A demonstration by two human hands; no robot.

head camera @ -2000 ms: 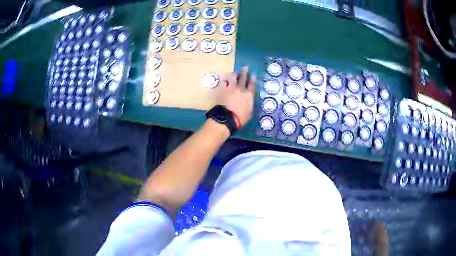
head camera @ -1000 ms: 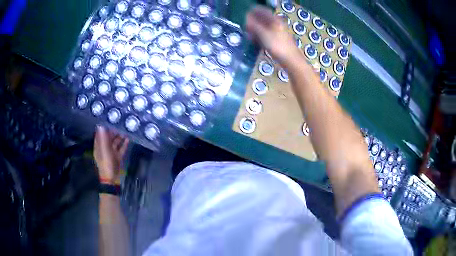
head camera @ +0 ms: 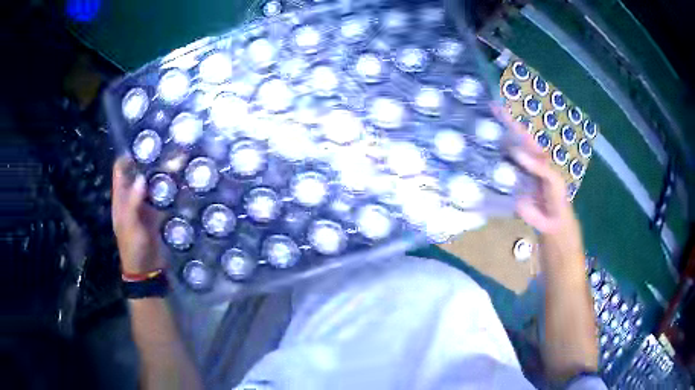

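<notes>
A large clear blister tray full of round speaker drivers is held up in the air in front of me, tilted and partly washed out by glare. My left hand grips its left edge. My right hand grips its right edge, with the fingers partly behind or over the rim. The tan carrier board lies on the bench behind and to the right, partly covered by the tray and my right hand. It bears rows of discs, and one disc sits apart near its lower edge.
The green bench mat runs along the right with pale rails. Smaller component trays lie at the lower right. A blue object shows at the top left. The left side is dark and unclear.
The full tray has risen off the left of the bench toward me. My right hand has moved from over the tan board to the tray's right edge; my left hand now grips its left edge.
</notes>
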